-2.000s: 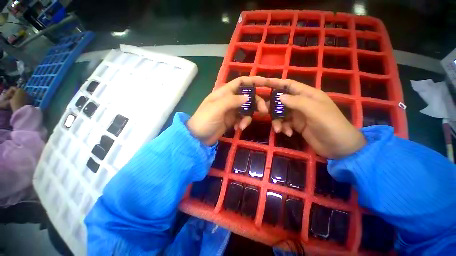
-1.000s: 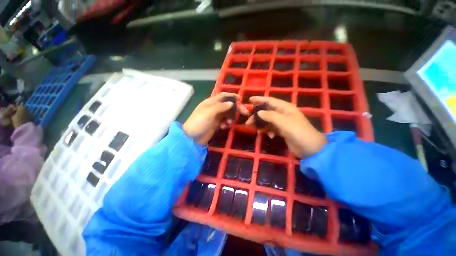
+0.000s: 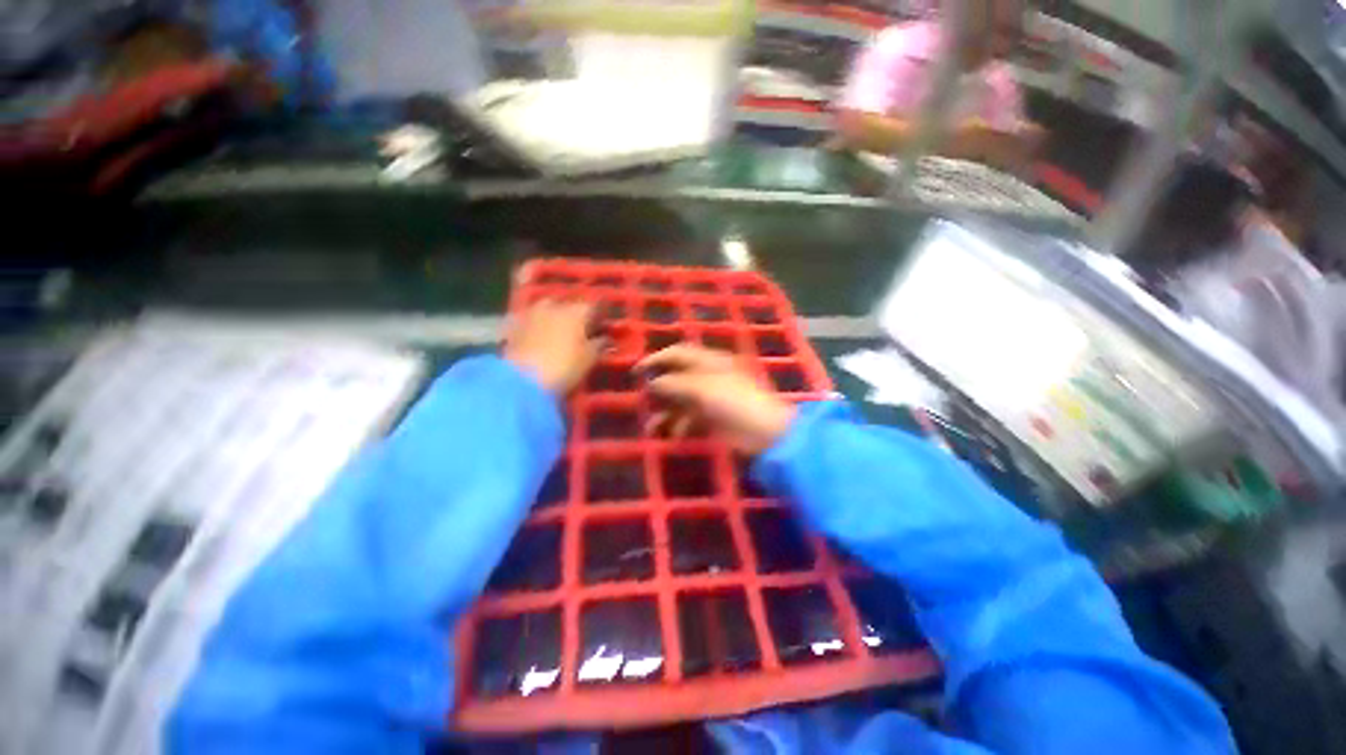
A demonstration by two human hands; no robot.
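The red foam tray (image 3: 660,509) lies directly in front of me, its grid pockets mostly holding dark glossy watch bodies (image 3: 620,656). My left hand (image 3: 554,344) is over the tray's back left part, with something dark at its fingertips. My right hand (image 3: 712,392) is over the middle of the back part, fingers bent, with a dark patch by its fingertips. Both hands are blurred, and I cannot tell whether the dark patches are held units or pockets. Blue sleeves reach in from both sides.
The white tray (image 3: 295,387) with some dark units is at left, blurred. At right are crumpled white tissue (image 3: 890,378) and the pale instrument (image 3: 1055,362) with a bright screen. Across the bench are a person in pink (image 3: 908,74) and other trays.
The view has swung up and to the right, bringing the far bench and instrument further in. My hands are lower over the tray and slightly apart, where they earlier held two black units.
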